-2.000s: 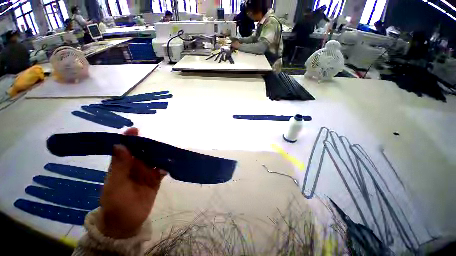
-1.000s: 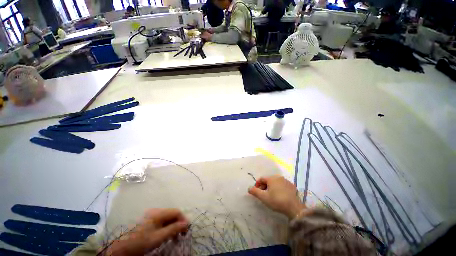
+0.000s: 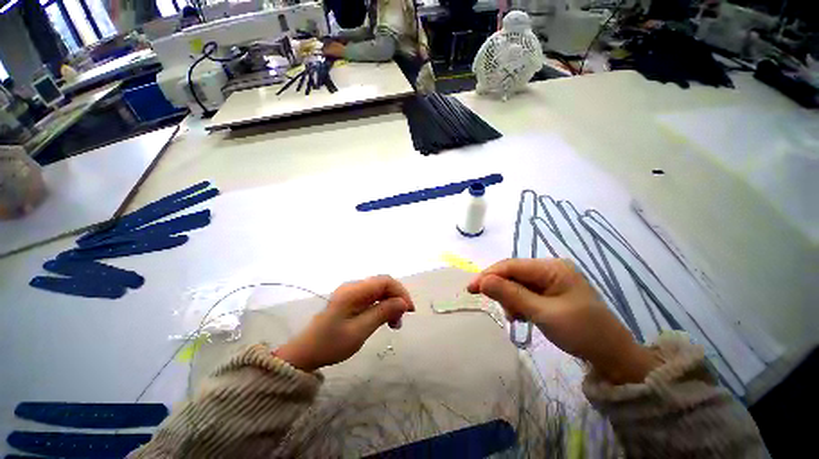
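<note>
My left hand (image 3: 364, 314) is raised over the beige sheet (image 3: 359, 359), thumb and fingertips pinched together. A thin dark thread (image 3: 260, 285) arcs from the left up to this hand. My right hand (image 3: 543, 296) is level with it a short way to the right, also pinched. Whatever either pinch holds is too fine to make out; no needle shows. Tiny shiny specks (image 3: 386, 350) lie on the sheet below and between the hands. A navy strap (image 3: 458, 441) lies at the near edge, cut off by the frame's bottom.
Navy straps lie at lower left (image 3: 90, 414) and fanned at upper left (image 3: 135, 242). A single strap (image 3: 427, 193) lies beyond the sheet, beside a white thread cone (image 3: 473, 212). Grey outlined straps (image 3: 602, 260) are at right. A crinkled clear bag (image 3: 214, 314) is at the sheet's left corner.
Both hands have risen from the sheet and come closer together, the left moving up and right. Earlier, my left hand held up a navy strap. The view has shifted right.
</note>
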